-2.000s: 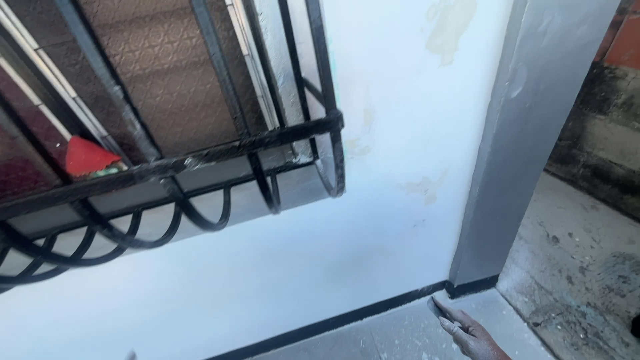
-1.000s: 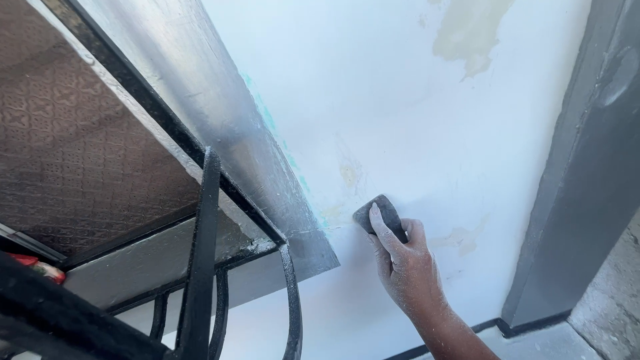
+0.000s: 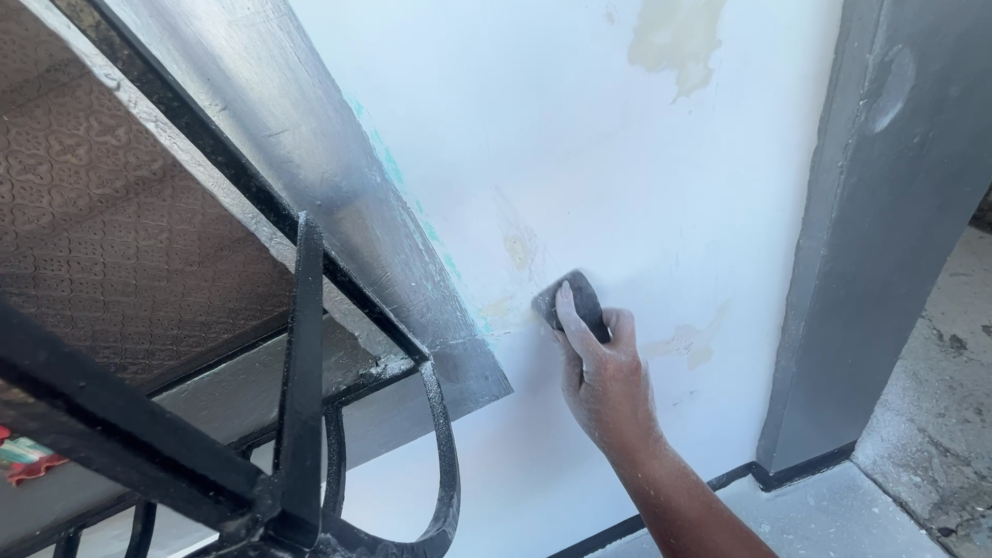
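Note:
My right hand point(image 3: 608, 360), dusted with white powder, grips a small dark sanding pad or block point(image 3: 572, 304) and holds it flat against the white painted wall point(image 3: 589, 178). Just left of the pad are small yellowish patches point(image 3: 515, 249) on the wall. To its right lies a pale beige patch point(image 3: 688, 345), and a larger one point(image 3: 680, 43) shows higher up. My left hand is out of view.
A black metal window grille point(image 3: 302, 387) juts out at the left, over a silver-grey window border point(image 3: 325, 155) and patterned brown glass point(image 3: 116, 217). A grey pillar point(image 3: 876, 232) stands at the right. Below run a black baseboard strip point(image 3: 732, 474) and dusty floor point(image 3: 821, 504).
Two seconds ago my right hand was low near the floor, with no pad visible; one second ago it held the pad on the wall. The view has moved closer to the wall.

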